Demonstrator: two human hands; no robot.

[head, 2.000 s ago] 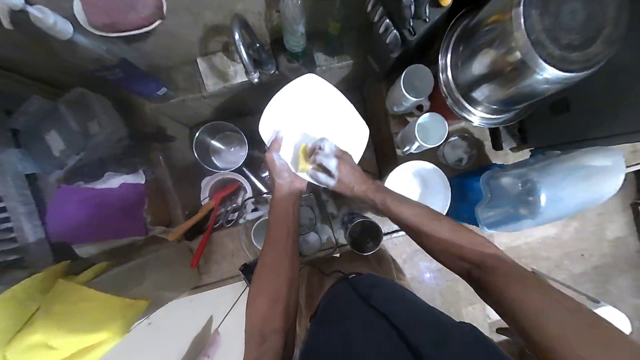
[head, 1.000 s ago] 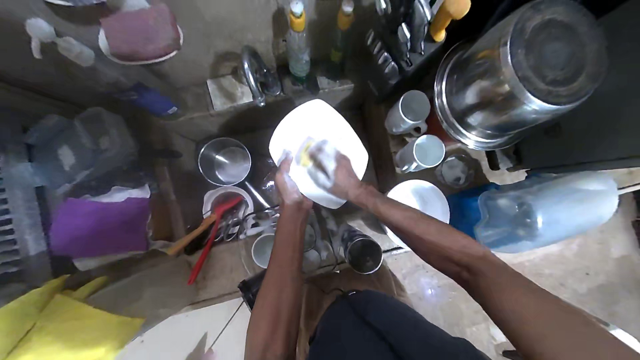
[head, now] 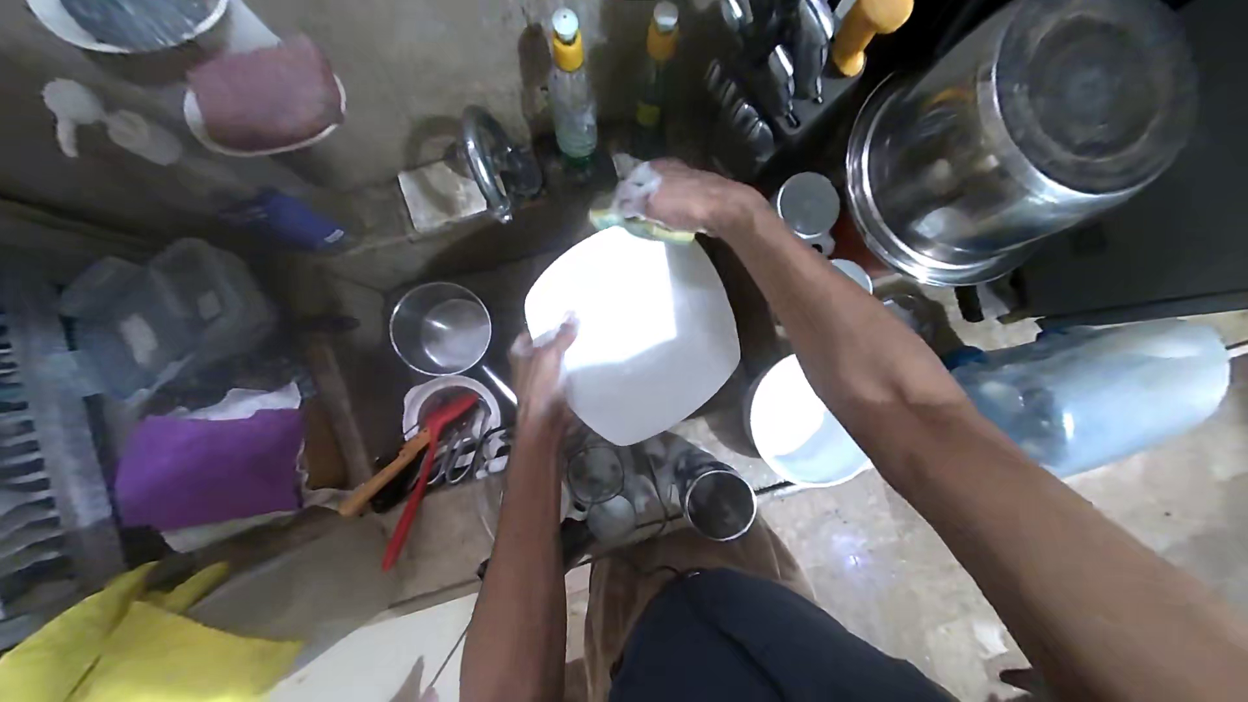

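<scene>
A white squarish plate (head: 643, 341) is tilted over the sink, its face brightly lit. My left hand (head: 544, 375) grips its left edge, thumb on the face. At the plate's far edge, my right hand (head: 673, 200), wet with suds, holds a yellow and green sponge (head: 639, 227) against the rim. Beyond the left edge of the plate are a clear round container (head: 441, 329) and a bowl holding utensils, among them a red-handled utensil (head: 419, 487). A metal faucet (head: 483, 161) stands behind, left of my right hand.
Glasses and a metal cup (head: 720, 503) stand on the near ledge. Right are a white bowl (head: 809, 424), mugs (head: 807, 205), a large steel pot (head: 1014, 146) and a clear blue water jug (head: 1102, 390). Bottles (head: 573, 97) stand behind; a purple cloth (head: 214, 468) lies left.
My right hand with the sponge has moved from the plate's face to its far edge. My left hand still holds the plate by the left side.
</scene>
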